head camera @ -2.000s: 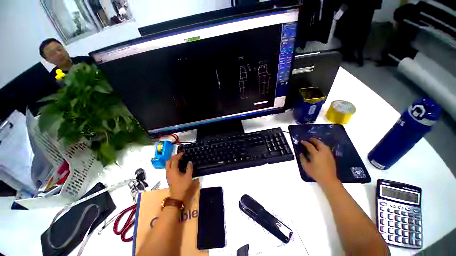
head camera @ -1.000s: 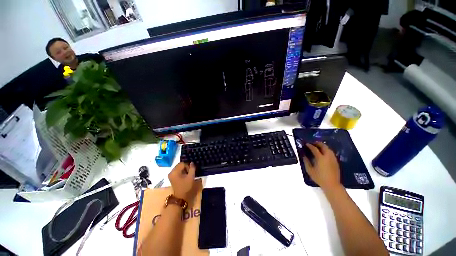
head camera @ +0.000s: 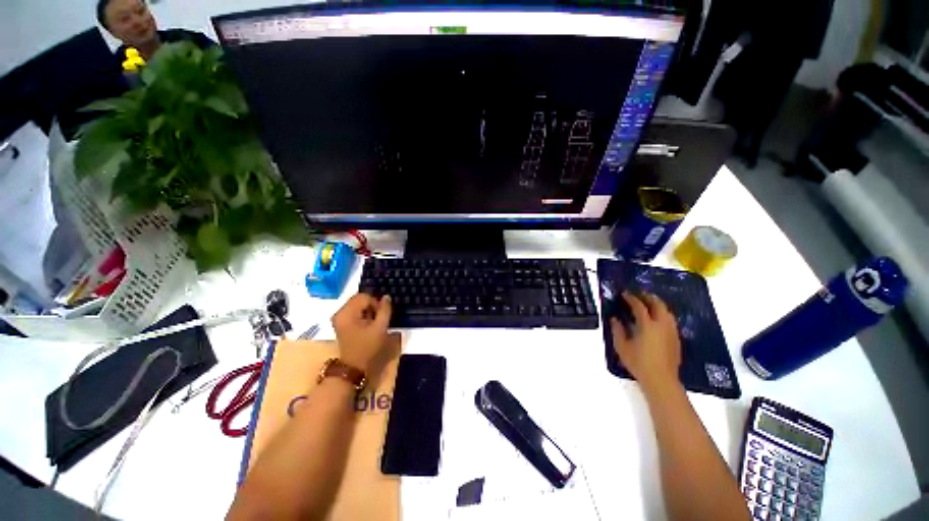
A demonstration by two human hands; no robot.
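Observation:
The monitor (head camera: 438, 132) shows a black screen with thin outlines of pattern pieces at its right. My right hand (head camera: 646, 336) is closed over the dark mouse (head camera: 619, 313) on the mouse pad (head camera: 693, 321); the hand hides most of the mouse. My left hand (head camera: 363, 324) rests at the lower left corner of the black keyboard (head camera: 484, 292), fingers curled, holding nothing that I can see. My left forearm lies over the tan notebook (head camera: 290, 392).
A smartphone (head camera: 416, 415) and a stapler (head camera: 524, 432) lie before the keyboard. A calculator (head camera: 784, 463), blue flask (head camera: 823, 317) and yellow tape roll (head camera: 705, 250) stand right. A blue tape dispenser (head camera: 331, 270), plant (head camera: 188, 153) and white basket (head camera: 138, 275) are left. A person sits behind.
The camera view has tilted and shifted, so the monitor looks larger and higher. My left hand's fingers have curled in from their earlier spread on the keys. My right hand stays on the mouse.

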